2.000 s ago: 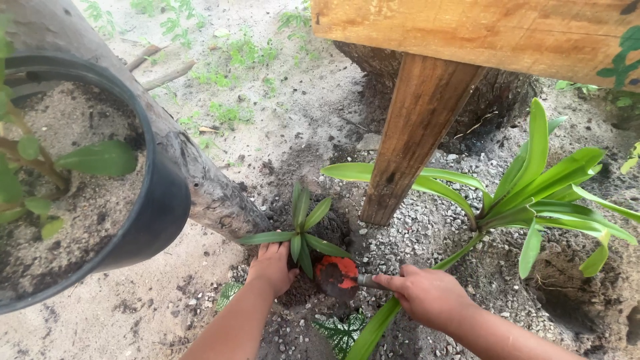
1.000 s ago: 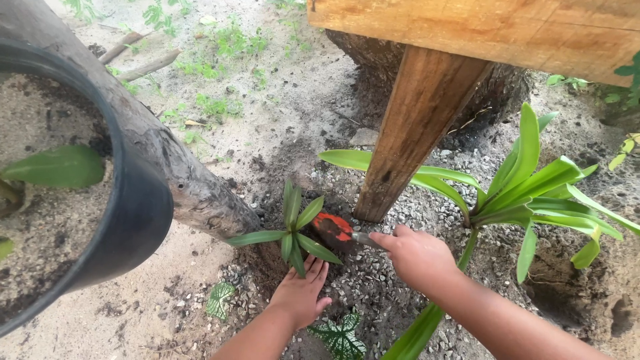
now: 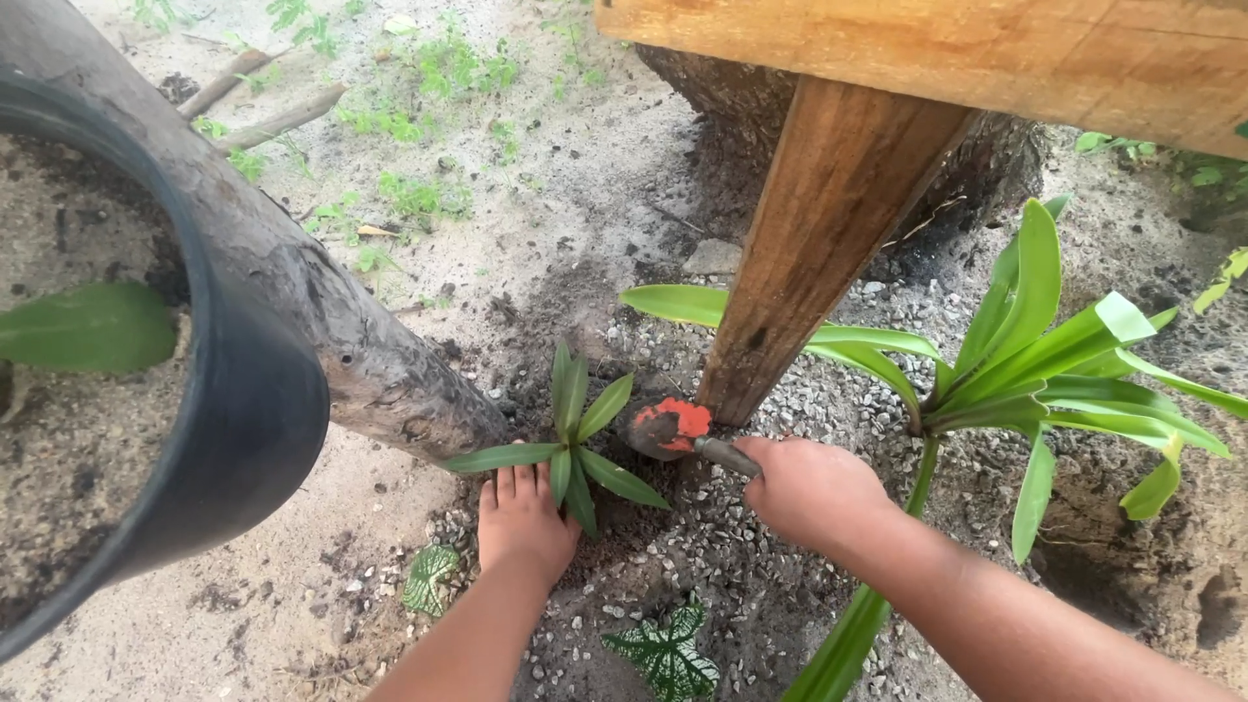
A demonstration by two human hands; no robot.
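Note:
A small green-leaved plant (image 3: 568, 447) stands in dark soil between the grey trunk and the wooden post. My left hand (image 3: 526, 522) lies at its base with the fingers extended under the leaves; the fingertips are partly hidden by a leaf. My right hand (image 3: 809, 487) grips the grey handle of a hand trowel (image 3: 682, 426). The trowel's blade, orange and coated with soil, rests on the ground just right of the plant, beside the foot of the post.
A black plastic pot (image 3: 258, 409) of sandy soil fills the left edge, before a leaning trunk (image 3: 390, 390). The wooden post (image 3: 819, 224) supports a plank (image 3: 926, 54). A strap-leaved plant (image 3: 1004, 390) spreads at right; a white-veined caladium leaf (image 3: 668, 648) lies low at centre.
Two seconds ago the trowel blade was lower, close against the plant's right side; it is now farther up, by the post's foot. My left hand has shifted around the plant's base.

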